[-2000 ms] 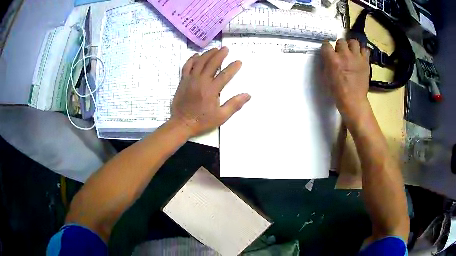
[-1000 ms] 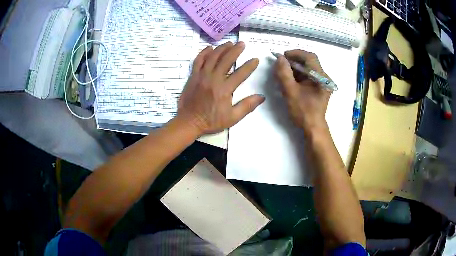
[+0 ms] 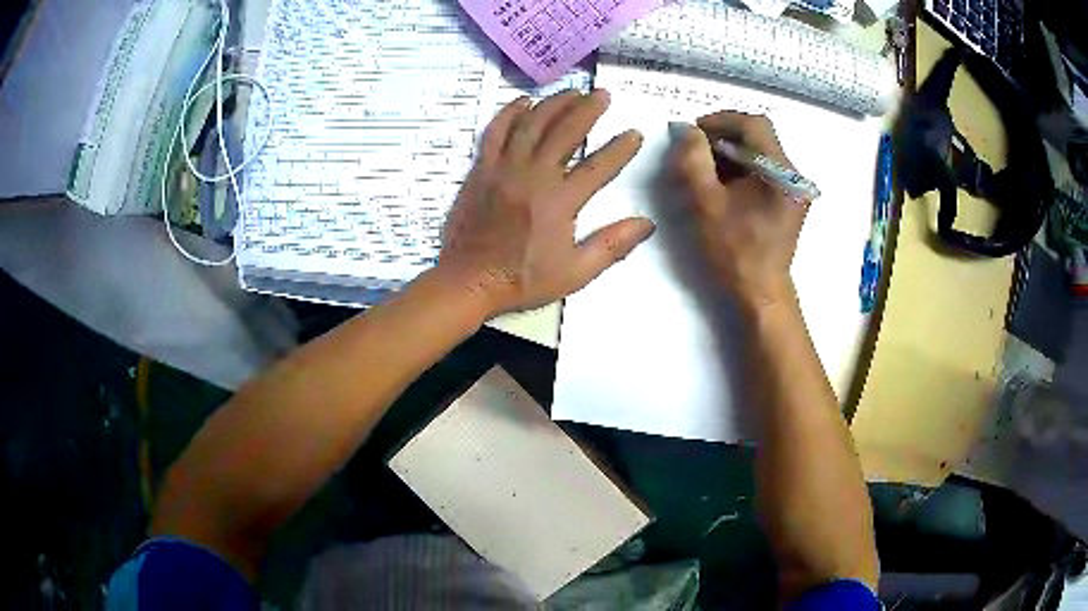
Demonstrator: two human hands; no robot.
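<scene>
A plain white paper sheet (image 3: 644,346) lies on the desk in front of me. My right hand (image 3: 746,197) is closed on a pale pen (image 3: 782,177), its tip end near the upper part of the sheet, hidden by the fingers. My left hand (image 3: 537,203) lies flat with fingers spread, across the sheet's left edge and the printed record sheets (image 3: 358,155). It holds nothing. A curled printed page (image 3: 764,54) lies across the top of the sheet.
A pink slip (image 3: 555,30) lies above my left hand. A blue pen (image 3: 877,239) lies right of the sheet. A black strap (image 3: 978,179) rests on a tan board (image 3: 937,358). A white cord (image 3: 179,227) loops at left. A pale stool top (image 3: 519,477) stands below the desk edge.
Since two seconds ago my right hand has moved left from the sheet's upper right and taken hold of the pen. My left hand stays flat. The whole view has shifted slightly.
</scene>
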